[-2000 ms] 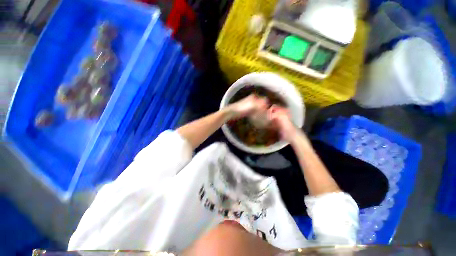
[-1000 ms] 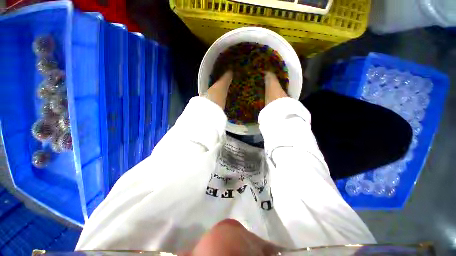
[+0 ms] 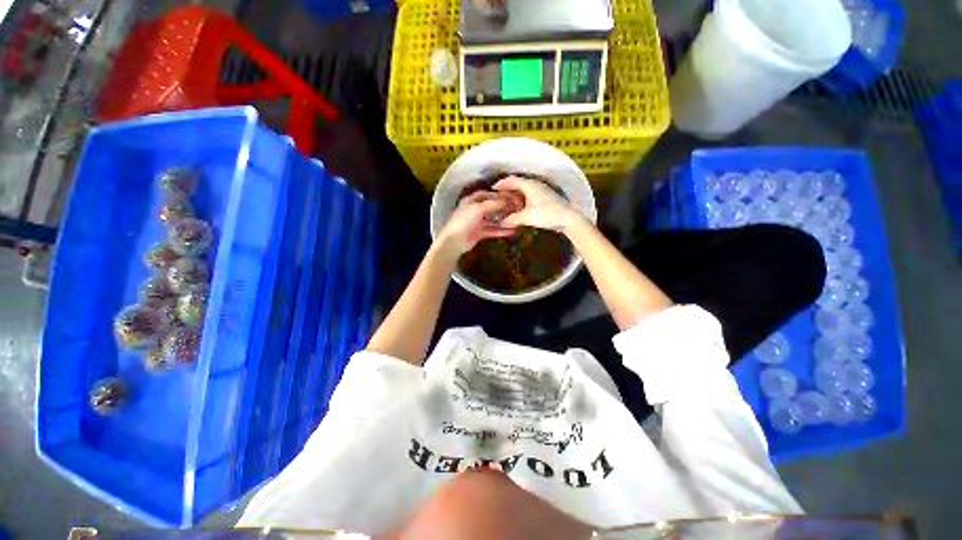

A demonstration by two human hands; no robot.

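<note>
The white bucket [image 3: 446, 174] stands between my knees with dark multicoloured beads [image 3: 517, 264] in it. My left hand [image 3: 475, 219] and my right hand [image 3: 540, 203] are together over the bucket. Between them they hold a small rounded ball [image 3: 508, 203] that looks reddish-brown and speckled. The fingers cover much of it, so how full it is cannot be told.
A blue bin [image 3: 70, 285] at left holds several speckled balls [image 3: 188, 234], beside stacked bin edges. A blue bin [image 3: 888, 316] at right holds clear balls [image 3: 844, 374]. A digital scale [image 3: 533, 105] sits on a yellow crate [image 3: 422, 127]. A red stool [image 3: 174, 63] and white container [image 3: 717, 79] stand beyond.
Both hands have come up out of the beads, where they were sunk to the wrists, and now hold the ball above them. The view has shifted, showing the scale and stool more fully.
</note>
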